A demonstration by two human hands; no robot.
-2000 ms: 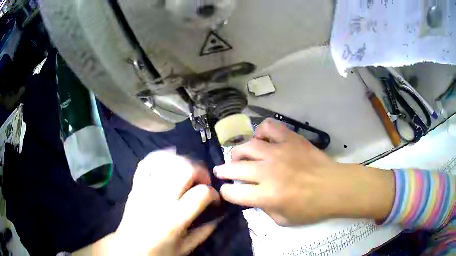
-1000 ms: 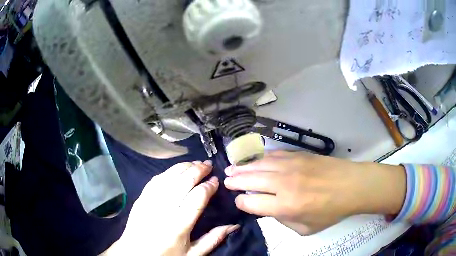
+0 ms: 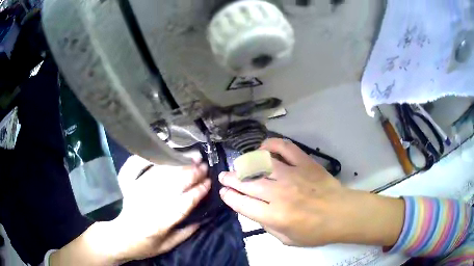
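Note:
The dark navy garment (image 3: 210, 236) lies under the presser foot (image 3: 212, 154) of the off-white sewing machine head (image 3: 322, 57) and spreads to the left. My left hand (image 3: 161, 202) rests palm down on the cloth, fingertips just left of and below the foot, thumb apart from the fingers. My right hand (image 3: 304, 200) lies to the right, with two fingertips at the cloth just below the foot. Whether they pinch its edge is hidden. The cream tension knob (image 3: 253, 165) covers part of this hand. Black thread snips (image 3: 327, 160) lie partly hidden behind my right hand.
A dark green tube with a pale band (image 3: 86, 150) is at the left. A white ribbed knob (image 3: 250, 35) sits high on the head. At the right are a handwritten note (image 3: 416, 67), a wooden-handled tool (image 3: 396, 145) and dark-handled scissors (image 3: 418, 135). A white chip (image 3: 277, 112) is partly hidden.
The camera view has shifted. My left hand's fingers and thumb, bunched at first, now lie flatter and further left. My right hand remains beside the foot and now covers more of the snips than a second ago.

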